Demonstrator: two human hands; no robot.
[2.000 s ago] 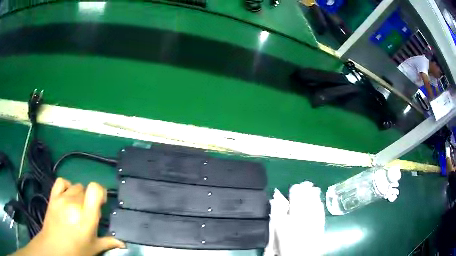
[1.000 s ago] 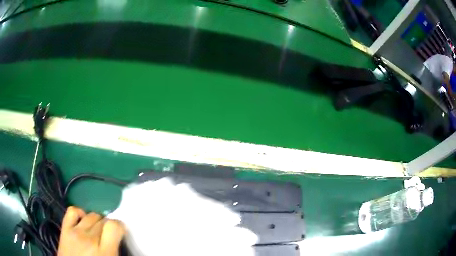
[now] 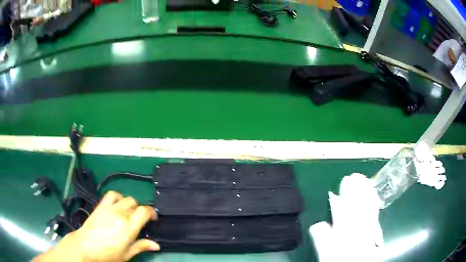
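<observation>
Three black power strips [image 3: 227,200] lie side by side on the green bench, plain faces up, with small bright screw points. The nearest strip looks slightly tilted. My bare left hand [image 3: 120,225] is at their left ends, thumb and forefinger around the nearest strip's cord end. Black cords [image 3: 84,187] lie coiled at left, partly behind the hand. My right hand [image 3: 352,217], in a white glove, is right of the strips and off them, fingers apart; its palm side is hidden. It overlaps the lower end of a clear bottle [image 3: 393,179] with white caps.
A cream rail [image 3: 204,148] divides the bench from the green conveyor belt [image 3: 204,117]. One plug [image 3: 75,139] rests over the rail at left. More black strips [image 3: 332,82] lie on the belt at right. A pale post [image 3: 442,120] stands right. A person's arm [image 3: 452,53] shows far right.
My gloved right hand was over the strips a second ago and has moved right, off them. My left hand stays at the cord ends. The view has shifted, showing more of the far bench.
</observation>
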